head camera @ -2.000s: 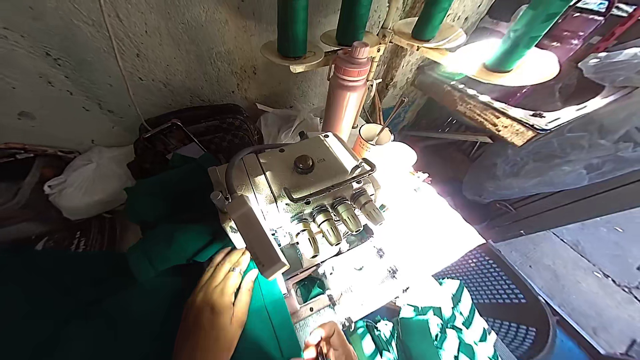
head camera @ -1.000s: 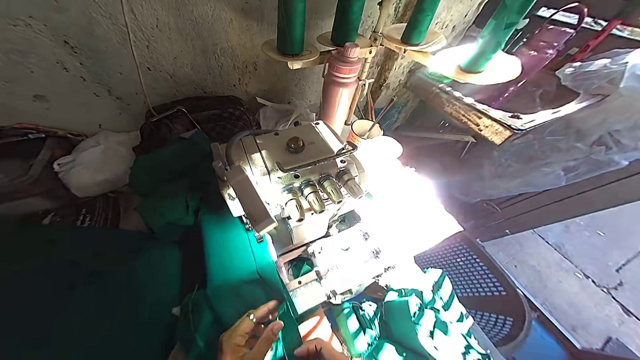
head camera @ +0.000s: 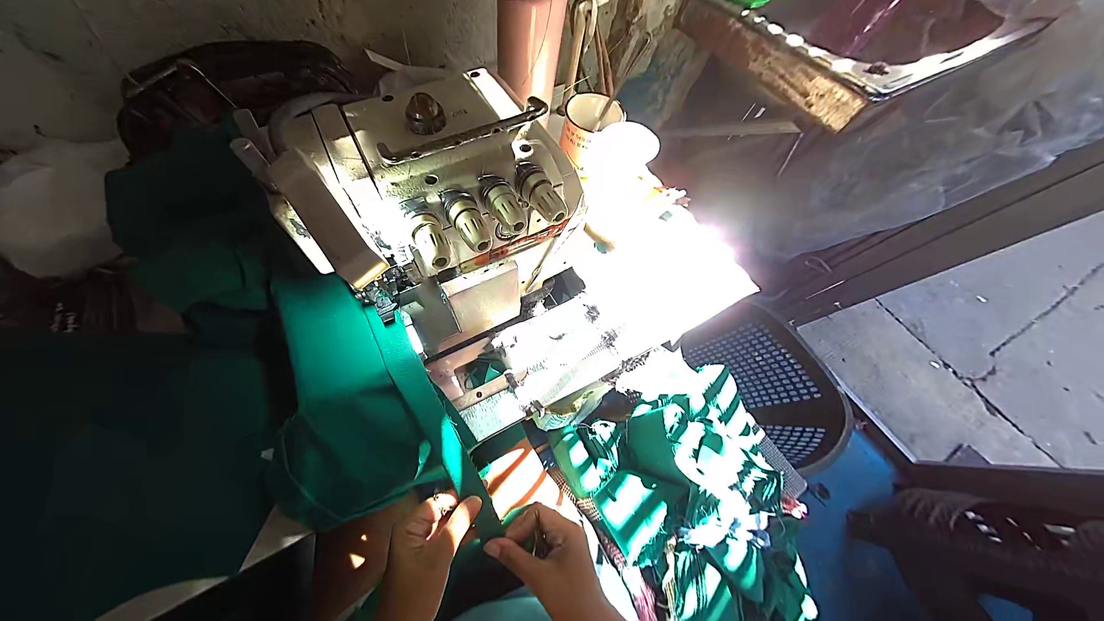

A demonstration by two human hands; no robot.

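Note:
An overlock sewing machine (head camera: 457, 172) with several tension dials stands at the centre. Green fabric (head camera: 345, 388) lies along its left side, its edge running up to the needle area. A narrow folded strip (head camera: 461, 466) of that fabric comes down toward me, below the machine's front corner. My left hand (head camera: 431, 535) pinches the strip between thumb and finger. Close to its right, my right hand (head camera: 548, 548) grips the lower end of the strip, fingers curled.
Green scraps (head camera: 690, 483) are heaped on the right, before a dark perforated plastic basket (head camera: 759, 371). A cup (head camera: 591, 121) holding thin tools and a pink bottle (head camera: 530, 52) stand behind the machine. A wooden board edge (head camera: 802, 78) juts in at upper right. Strong sunlight washes out the machine's right side.
My left hand has come down from beside the needle area to the fabric strip near my lap. Both hands now hold the strip. The view has moved closer to the machine.

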